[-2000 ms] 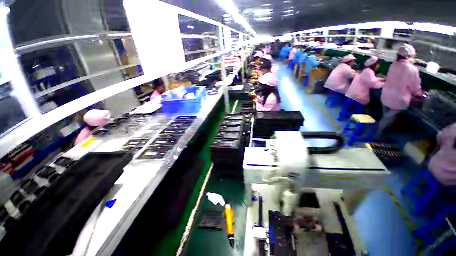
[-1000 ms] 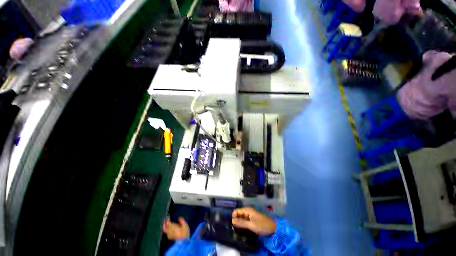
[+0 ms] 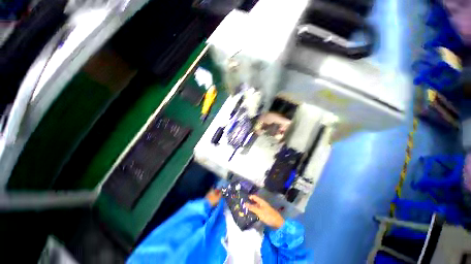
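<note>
A black phone assembly (image 3: 238,200) with small white and orange marks is held in front of my body, at the machine's front edge. My left hand (image 3: 214,196) is at its left edge, mostly hidden by the sleeve and the assembly. My right hand (image 3: 266,210) grips its right side. The left fixture (image 3: 240,130) on the white machine bed (image 3: 251,159) shows a blurred, shiny unit. The right fixture (image 3: 282,170) is black with a blue part. The picture is blurred.
A black tray (image 3: 147,161) lies on the green bench (image 3: 178,159) at left. A yellow electric screwdriver (image 3: 208,101), a dark block (image 3: 191,95) and a white wipe (image 3: 203,78) lie behind it. The white gantry (image 3: 356,82) spans the machine. A metal frame (image 3: 408,232) stands at lower right.
The view has turned and the scene appears tilted. My left hand, apart from the assembly one second ago, is now at its left edge. The assembly is now turned and shows its marked face.
</note>
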